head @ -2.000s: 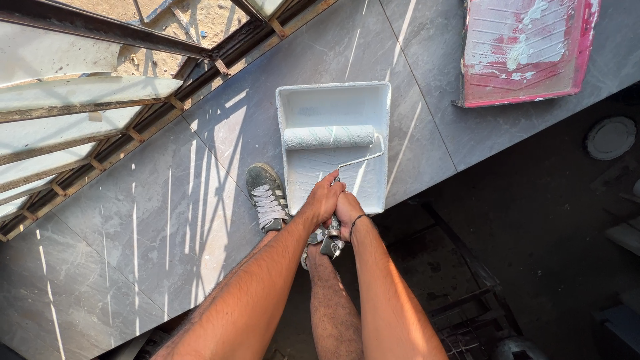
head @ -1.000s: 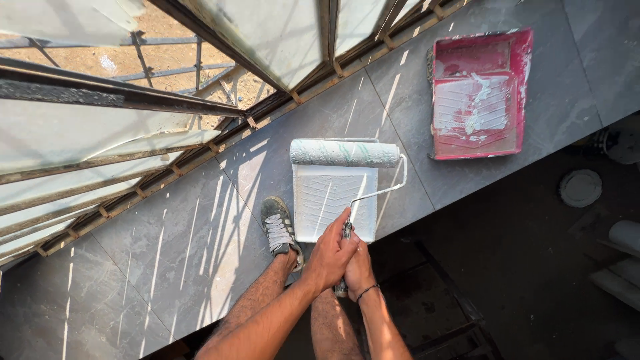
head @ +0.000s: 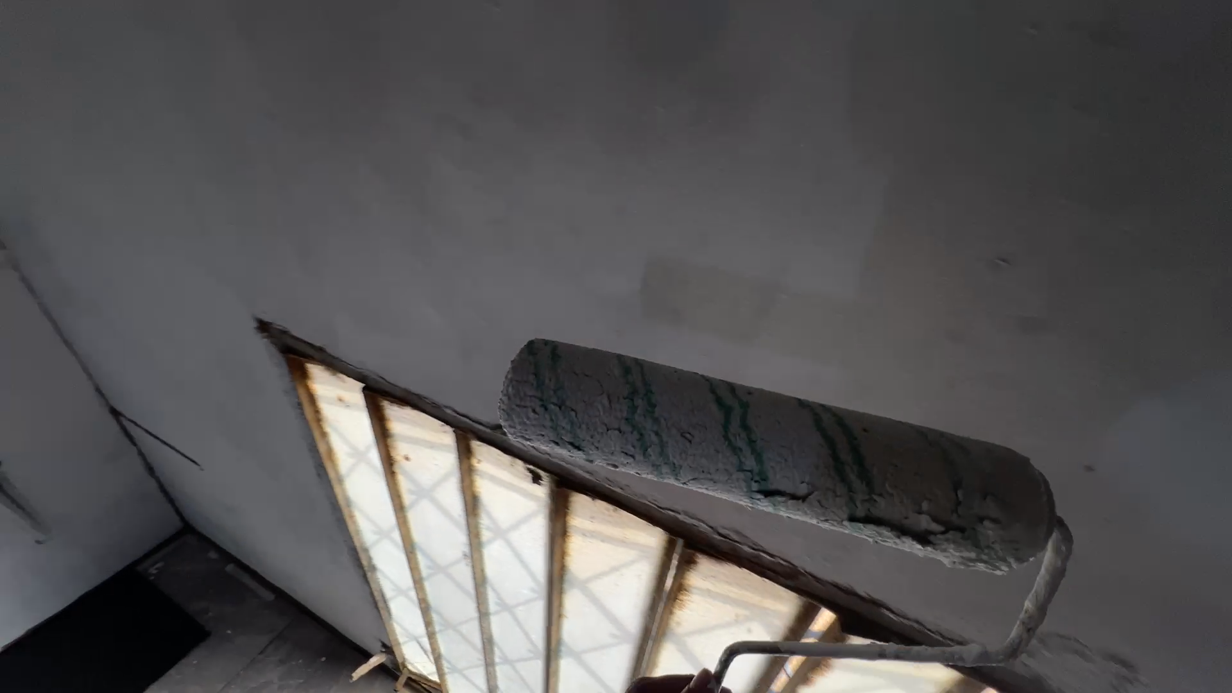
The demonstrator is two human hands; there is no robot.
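Observation:
A paint roller (head: 770, 452) with a thick, paint-crusted sleeve and green stripes fills the right centre, tilted down to the right. Its bent wire frame (head: 866, 653) runs from the right end back to the bottom edge. There, fingertips of one hand (head: 674, 684) show beside the wire, dark and mostly cut off; I cannot tell which hand it is. The handle and the rest of both hands are out of frame. Behind the roller is a grey-white painted surface (head: 597, 202) with patchy darker areas; whether the sleeve touches it cannot be told.
A bright louvred window (head: 510, 520) with rusty metal frames slants below the roller. Its dark upper edge (head: 385, 380) projects along the wall. At lower left, walls meet above a tiled floor (head: 279, 659) beside a dark area (head: 106, 635).
The view has swung from the floor up to the wall. The roller, held in both hands over a white paint tray before, is now raised near the window's upper edge. Both trays are out of view.

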